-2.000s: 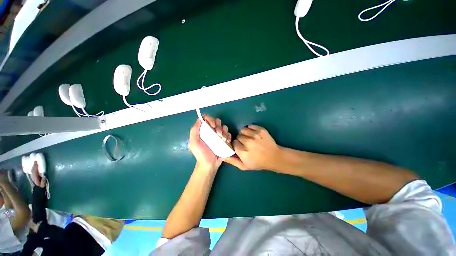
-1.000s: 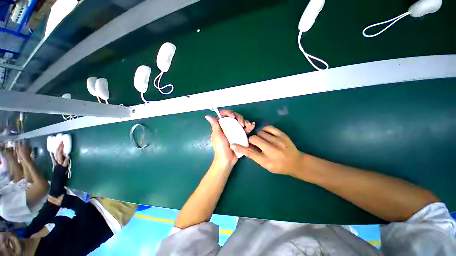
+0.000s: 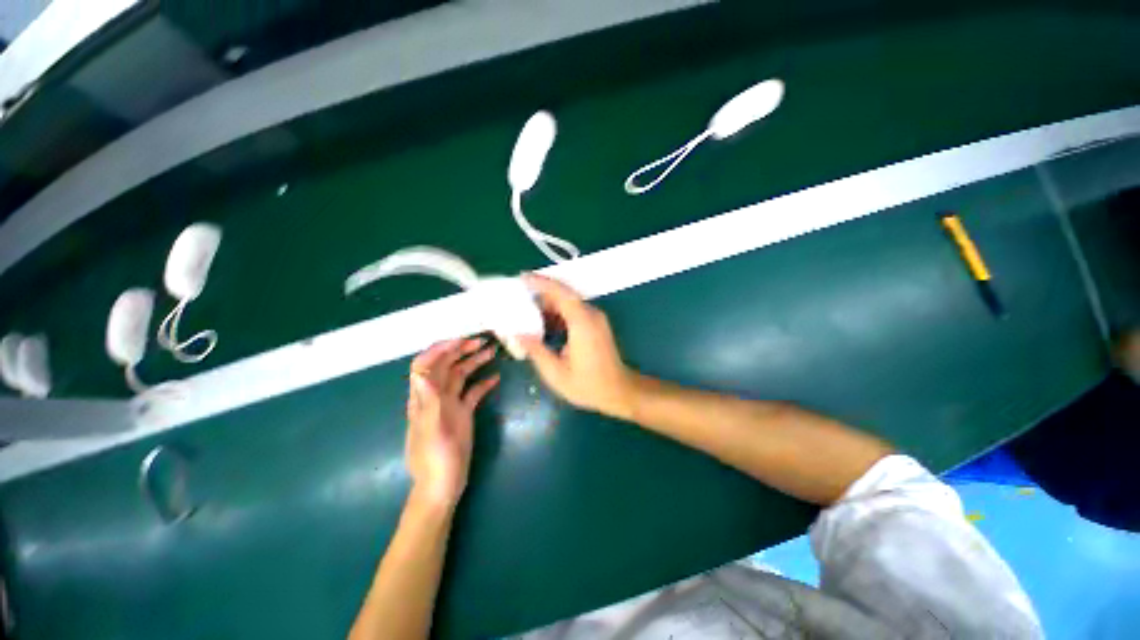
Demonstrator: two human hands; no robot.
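My right hand grips a white oval device housing at the pale rail, its fingers on the housing's right side. The housing is blurred. Its white cord swings out to the left over the belt. My left hand is just below and left of the housing, fingers apart, and holds nothing that I can see. Whether its fingertips touch the housing cannot be told.
More white housings with looped cords lie on the green belt behind the pale rail. On the near ledge lie a pale ring at left and a yellow pen-like stick at right. Part of a person shows at the right edge.
The housing has left my left hand and is now in my right hand, farther forward at the rail, its cord swung left. The view has shifted right, bringing the yellow stick into view.
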